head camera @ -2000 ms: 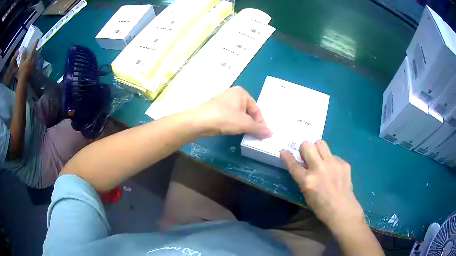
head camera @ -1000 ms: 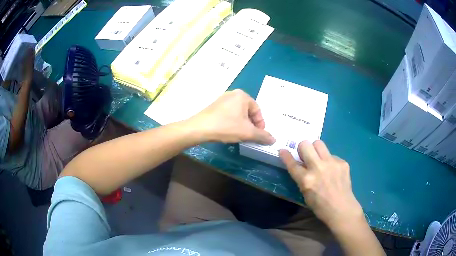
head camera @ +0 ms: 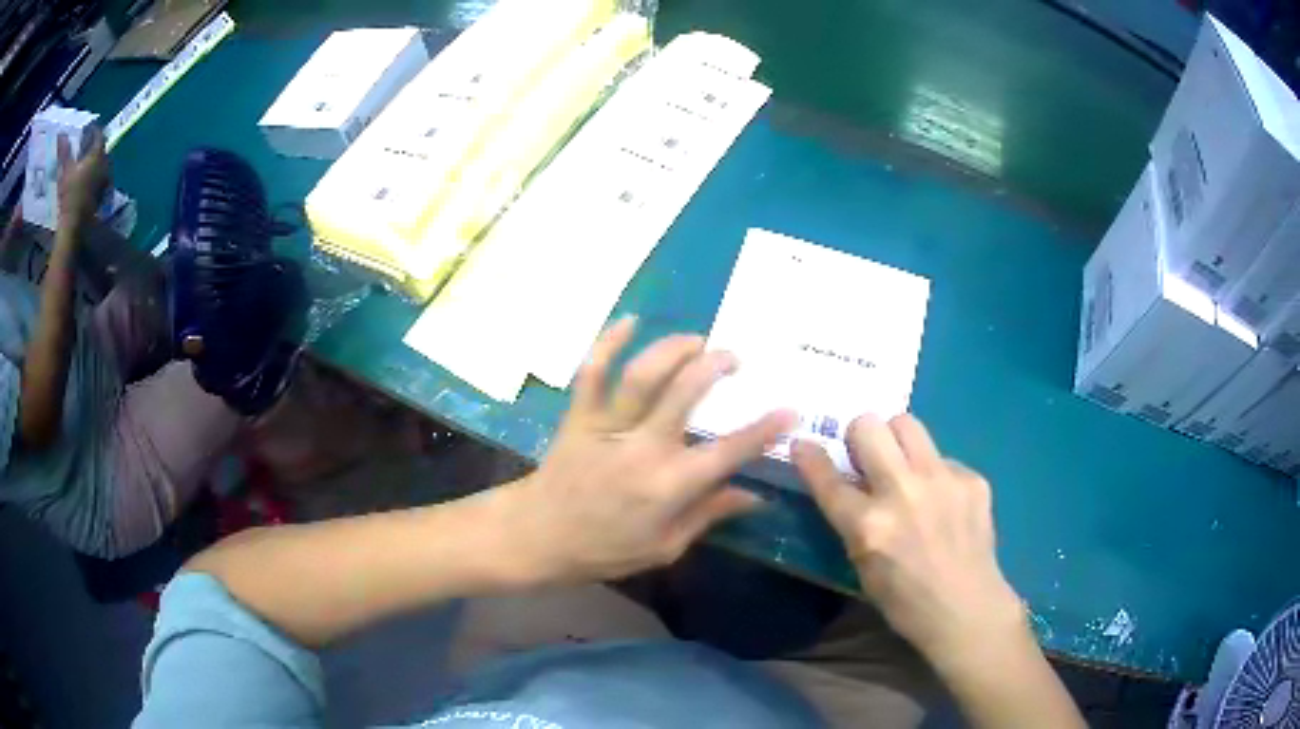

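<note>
A white product box (head camera: 841,306) lies flat on the bench in front of me, with one line of dark print on top. A label with a small dark code (head camera: 824,426) lies at its near edge. My right hand (head camera: 920,534) is at the near right of the box, with thumb and fingertips close together at the label's edge. My left hand (head camera: 642,463) is spread and holds nothing. Its index fingertip touches the box top left of the code, and the palm is left of the box. The fingers hide part of the label and box edge.
Printed label sheets (head camera: 606,200) and a thick stack with yellow sides (head camera: 471,143) lie to the left. Another white box (head camera: 342,88) is beyond. White cartons (head camera: 1162,321) are piled at right. A dark fan (head camera: 228,278) and another person's hand (head camera: 83,182) are at left. A white fan (head camera: 1266,684) is at lower right.
My left hand has opened from a pinch, its fingers spreading and its palm moving towards me. My right hand has barely moved. At left, the other person's hand and white box have shifted.
</note>
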